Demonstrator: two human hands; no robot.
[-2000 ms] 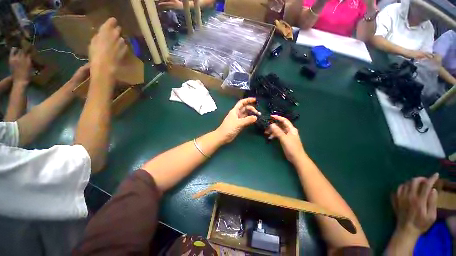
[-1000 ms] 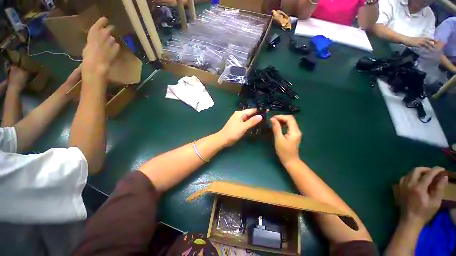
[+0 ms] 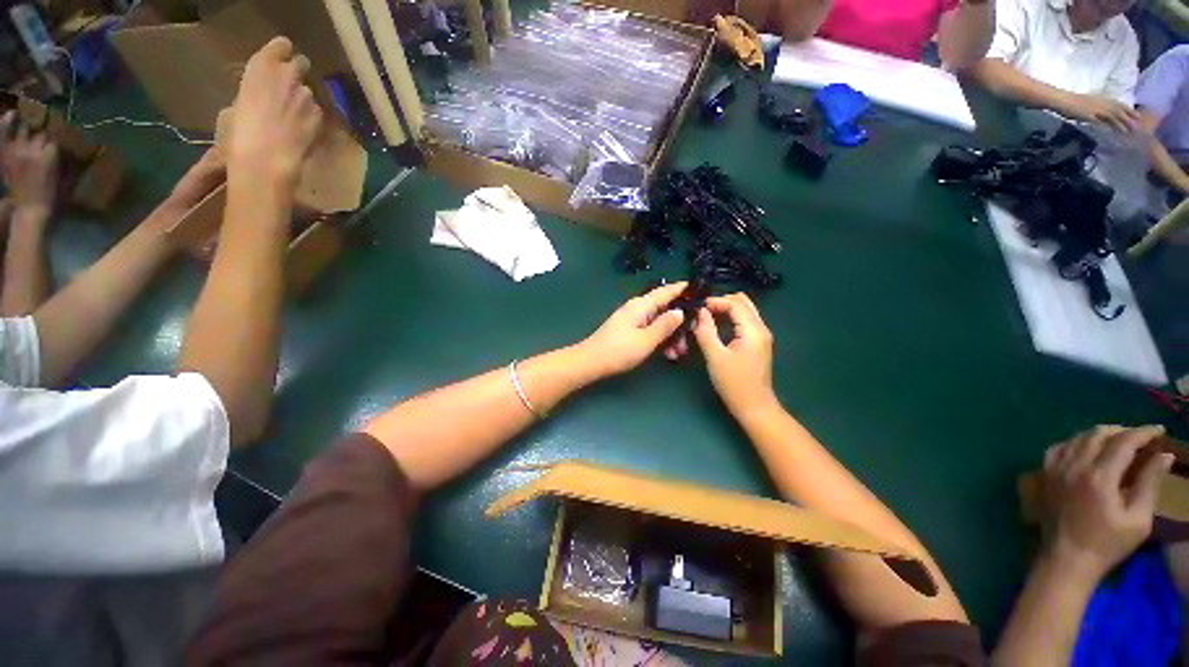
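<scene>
My left hand and my right hand meet over the green table, their fingers closed on a small black cable between them. The cable is partly hidden by the fingers. A tangled pile of black cables lies just beyond my hands. The open packing box is near my lap, its lid flap raised towards my forearms. Inside it are a clear plastic bag with contents on the left and a grey power adapter on the right.
A large carton tray of bagged parts is beyond, with a white cloth rag beside it. Cream posts stand at the back left. Neighbours' arms are at left and right. Black adapters with cords and a blue cloth lie farther away.
My fingers have closed in on the cable, and my hands are nearer each other than before. The left neighbour's hands have shifted slightly. The open box stays in place.
</scene>
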